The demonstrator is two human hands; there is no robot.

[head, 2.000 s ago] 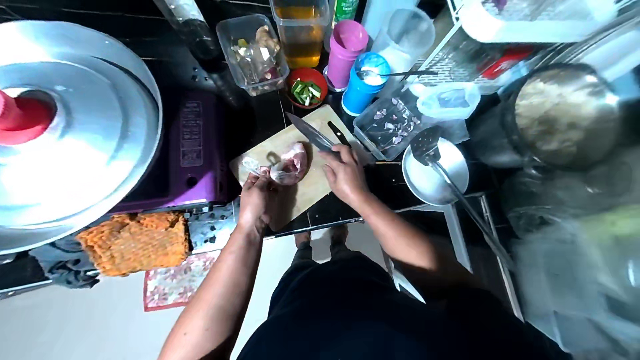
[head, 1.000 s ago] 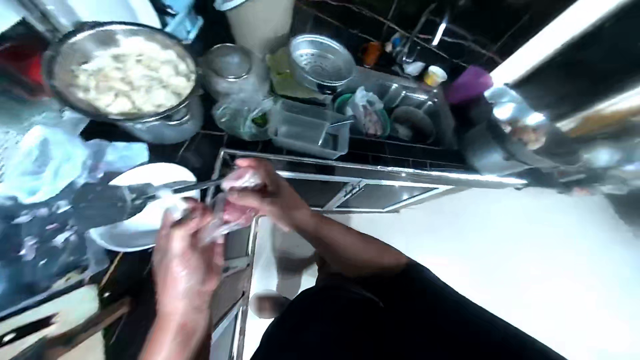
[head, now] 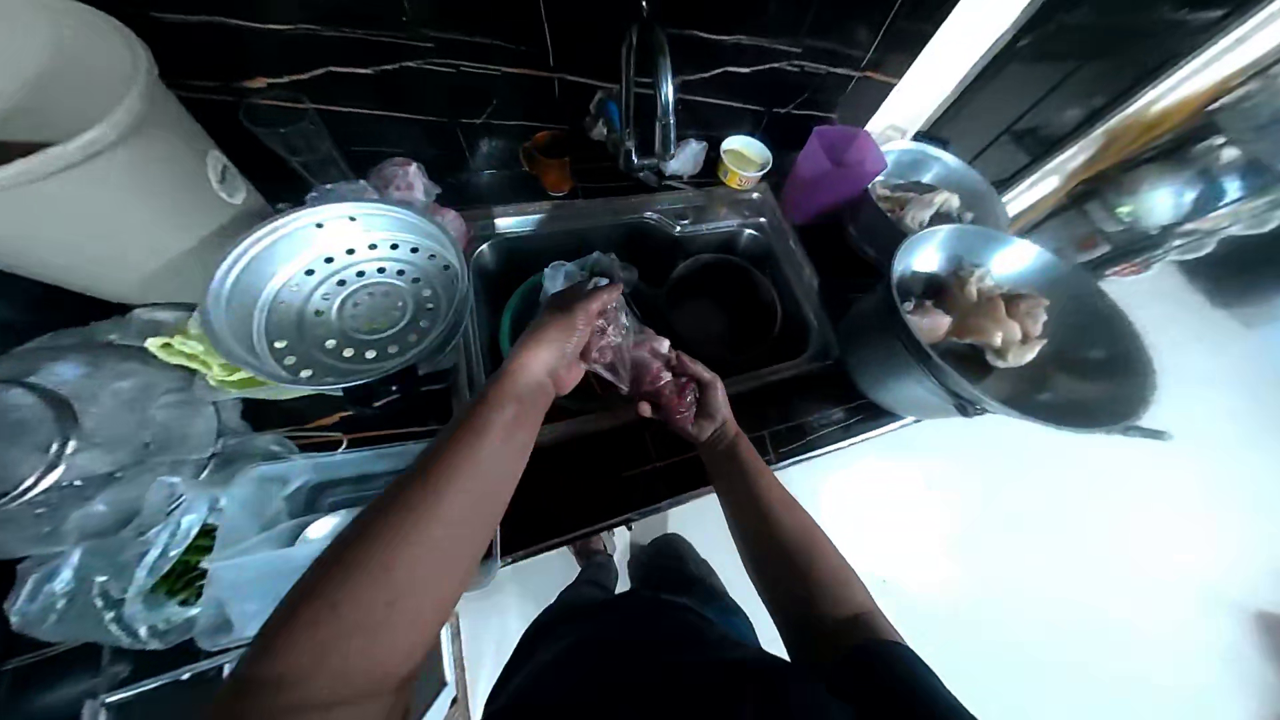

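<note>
Over the front of a metal sink, my left hand grips a clear plastic bag that holds some red meat. Close by on the right, my right hand is closed around a dark red piece of raw meat at the bag's lower end. The bag and the meat touch; whether this piece is partly inside the bag I cannot tell. Under my hands, the sink holds a green-rimmed bowl, partly hidden, and a dark round pan. The faucet stands behind.
Left of the sink are a perforated steamer tray, a large pale bucket, a plastic container and a bag of greens. On the right are a purple pitcher and a wok with raw meat pieces. A small tub sits near the faucet.
The view has swung from the cutting board to the sink. The knife held in my right hand two seconds ago is out of sight. Both hands now hold meat and a bag over the sink.
</note>
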